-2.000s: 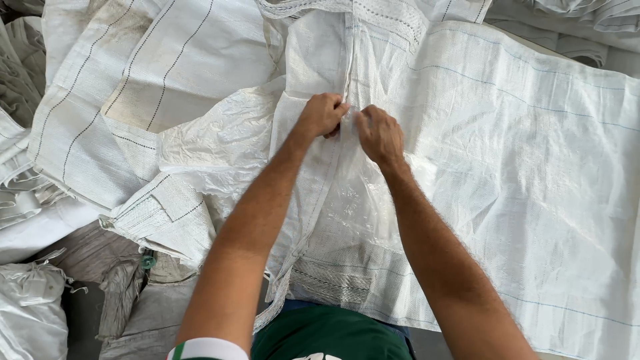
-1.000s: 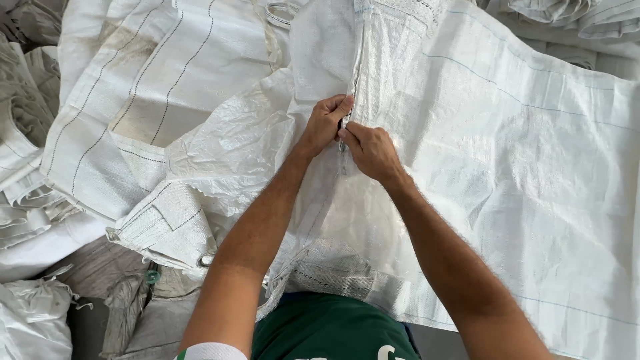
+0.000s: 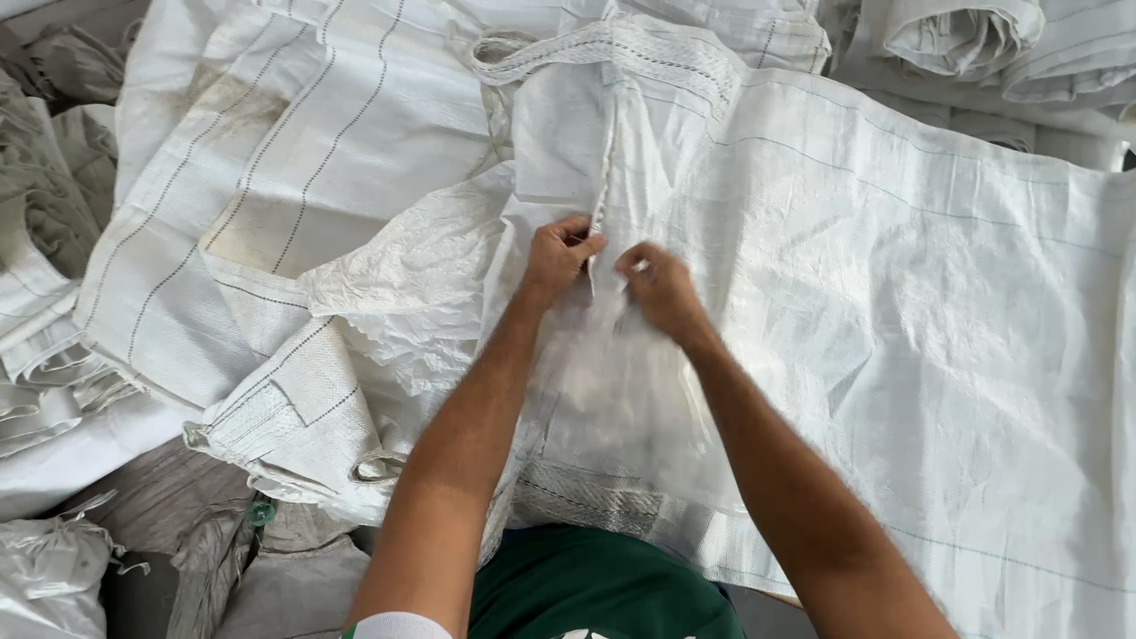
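Note:
A large white woven plastic bag lies spread before me, with a stitched seam running down its middle. My left hand grips the seam edge between thumb and fingers. Just right of it, my right hand is curled and slightly blurred, apart from the seam; whether its fingertips hold a thread or a bit of fabric cannot be told. A webbing loop with dark stitching is sewn across the top of the bag. Thin, crinkled white film lies left of my left hand.
White woven fabric with dashed dark lines covers the upper left. Rolled white bags sit at the upper right. Folded bags are piled at the far left, and greyish sacks lie at the lower left.
My right hand has come away from the seam and from my left hand, which it met a second ago. More of the webbing at the top shows as the view has shifted.

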